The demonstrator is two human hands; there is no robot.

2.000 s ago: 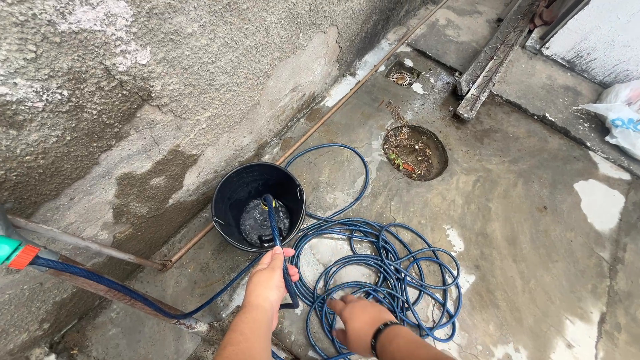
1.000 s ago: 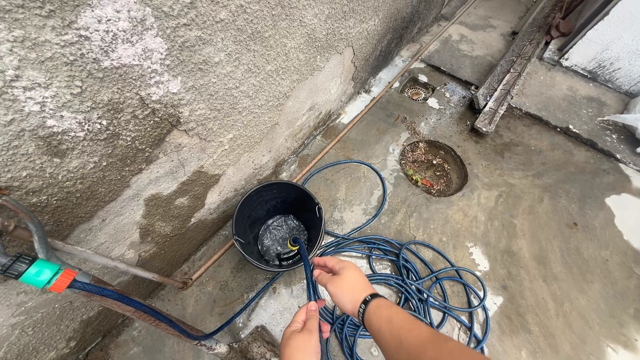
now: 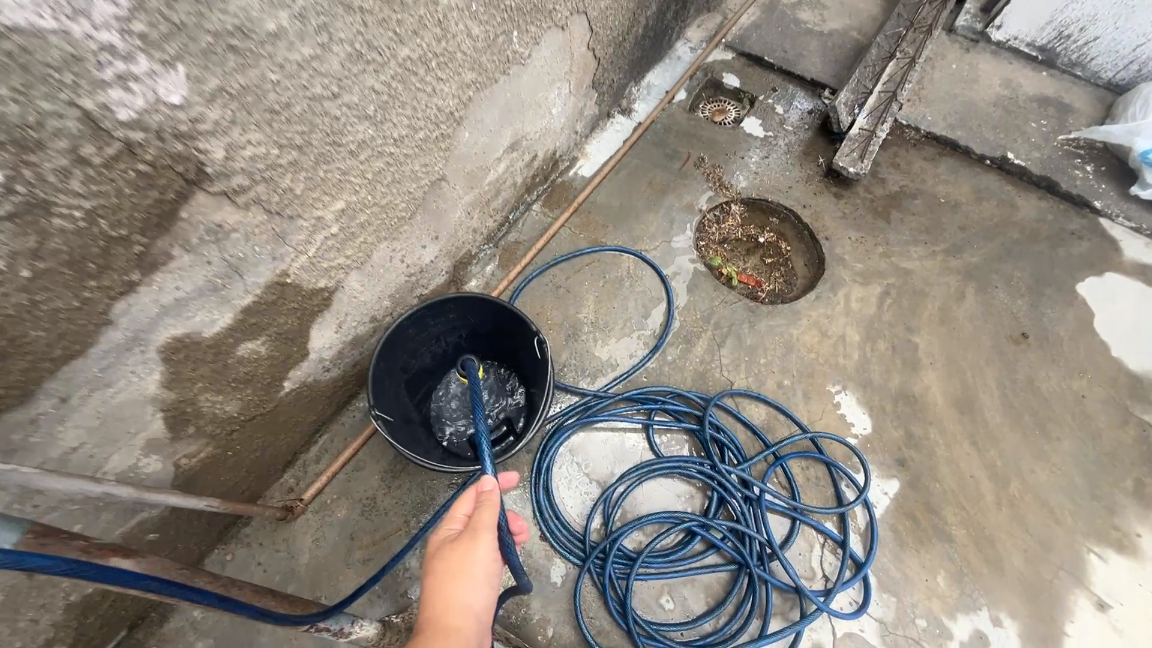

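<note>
A blue braided garden hose [image 3: 480, 423] is pinched between the thumb and fingers of my left hand [image 3: 468, 549], just below the near rim of a black plastic bucket [image 3: 405, 360]. The hose's end, with a dark fitting and a yellow ring, hangs inside the bucket over rippling water [image 3: 450, 409]. Loose coils of the same hose [image 3: 711, 477] lie on the wet concrete to the right of my left hand. Another run of hose passes below the bucket toward the left edge. My right hand is out of the frame.
A rough wall [image 3: 360, 135] rises on the left, with a thin rusty pipe [image 3: 621, 157] along its base. Beyond the coils are a round hole with debris [image 3: 760, 252], a floor drain [image 3: 720, 110] and concrete beams [image 3: 886, 90]. A plastic bag [image 3: 1129, 135] sits far right.
One second ago both hands were at the hose beside the bucket; now only my left hand holds it and my right hand has left the view. Two seconds ago my right hand was over the coils.
</note>
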